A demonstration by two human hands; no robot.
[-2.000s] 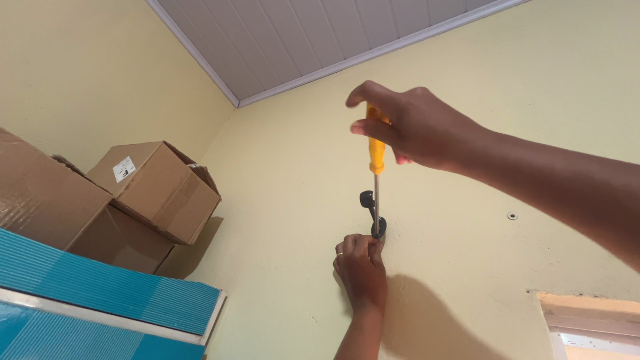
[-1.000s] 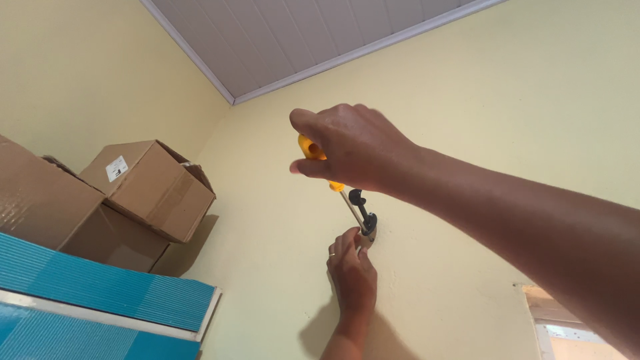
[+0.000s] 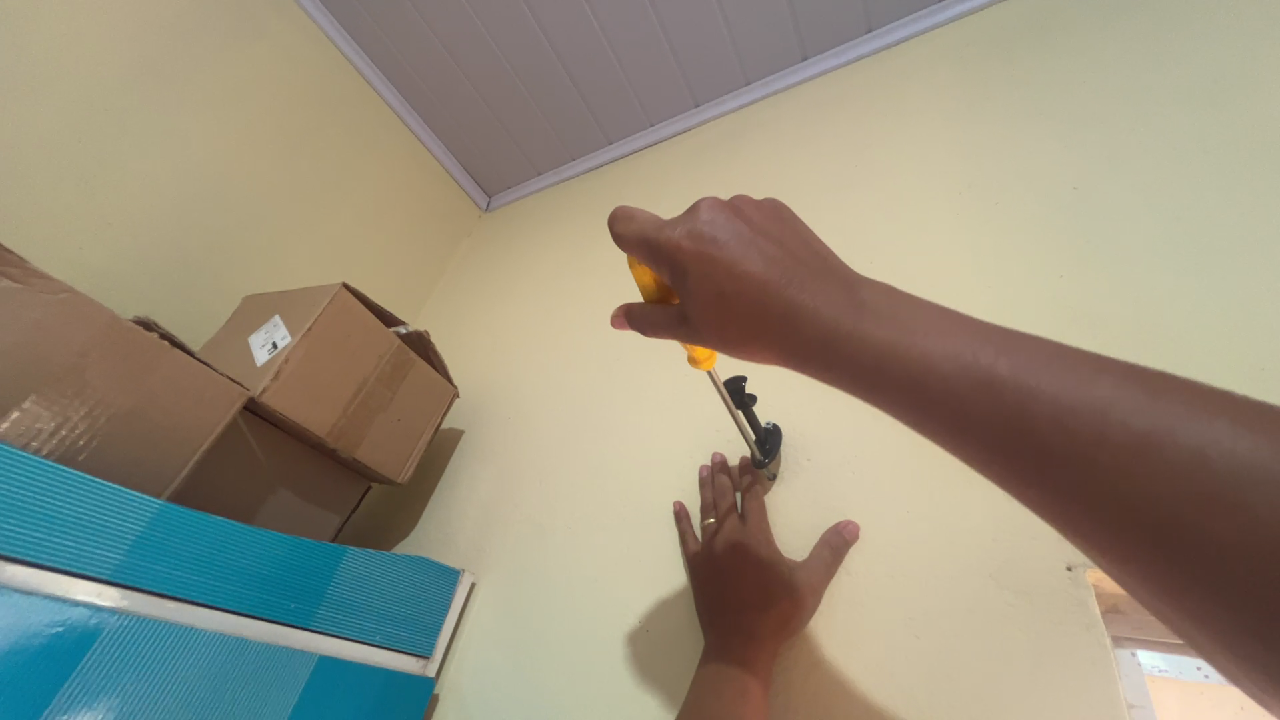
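A black wall bracket [image 3: 757, 425], with a short arm and an oval base, sits against the yellow wall. My right hand [image 3: 745, 270] grips the yellow handle of a screwdriver [image 3: 699, 357]; its metal shaft slants down to the right, and the tip reaches the bracket's base. Whether the tip is seated in a screw cannot be made out. Below the bracket, my left hand [image 3: 745, 570] lies on the wall with its fingers spread, a ring on one finger. Its fingertips are close to the lower end of the base, and it holds nothing.
Several cardboard boxes [image 3: 330, 390] are stacked at the left, above a blue ribbed panel with a pale edge strip [image 3: 200, 620]. A grey panelled ceiling [image 3: 600, 70] meets the walls above. The corner of a framed opening [image 3: 1130, 640] shows at the lower right.
My left hand's fingers, gathered at the bracket's base before, are now spread flat on the wall below it. The screwdriver, nearly upright two seconds ago, now leans with its handle to the left.
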